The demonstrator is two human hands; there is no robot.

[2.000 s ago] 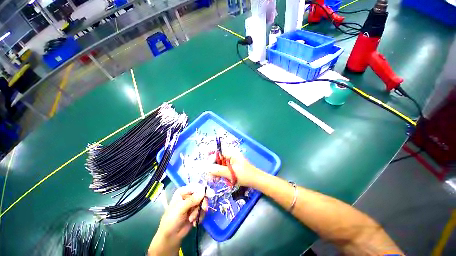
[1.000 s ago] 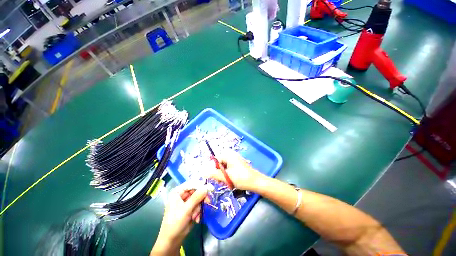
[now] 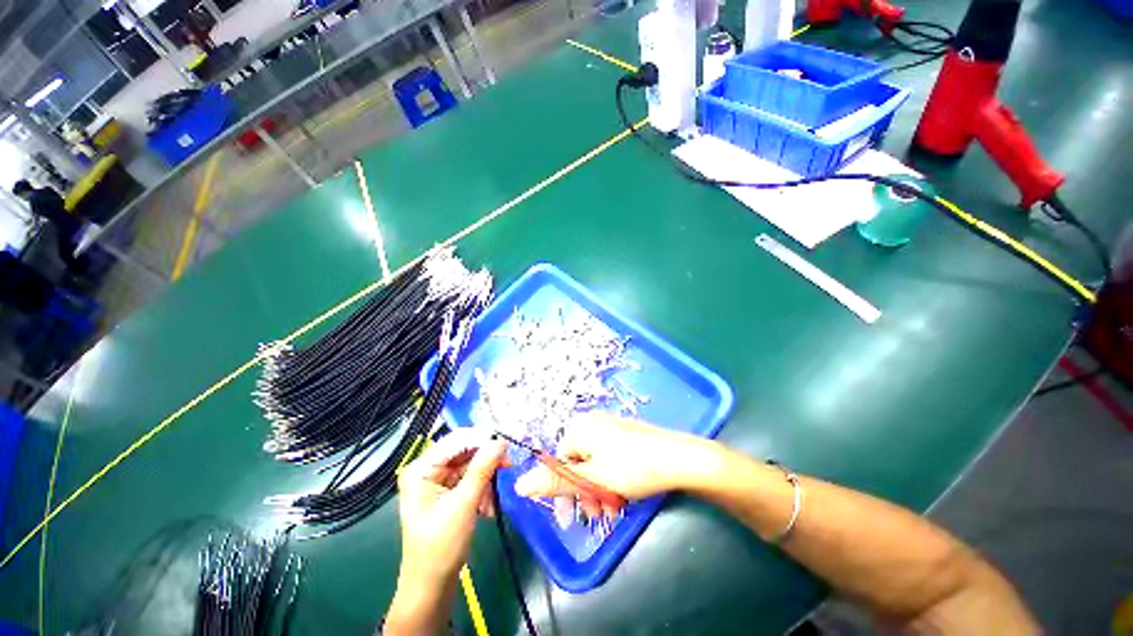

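My left hand (image 3: 450, 491) pinches a black cable (image 3: 511, 559) near its end, at the tray's left edge; the cable hangs down toward the bottom of the view. My right hand (image 3: 609, 462) is closed around red-handled cutters (image 3: 565, 473), over the tray's lower part. The dark tip points left and reaches the cable end at my left fingertips; whether the jaws are closed cannot be told. The blue tray (image 3: 708, 395) holds a heap of small white and silvery pieces (image 3: 553, 367).
A cable bundle (image 3: 360, 367) lies left of the tray, a second bundle (image 3: 242, 590) at lower left. Behind are blue bins (image 3: 795, 118), white paper (image 3: 795, 205), a green pot (image 3: 887, 214), a pale strip (image 3: 820, 278), a black power cord (image 3: 746, 185) and a red heat gun (image 3: 963, 109).
The cutters have swung from pointing up over the heap to pointing left at the cable end in my left fingers. The view has shifted, moving the bench items rightward.
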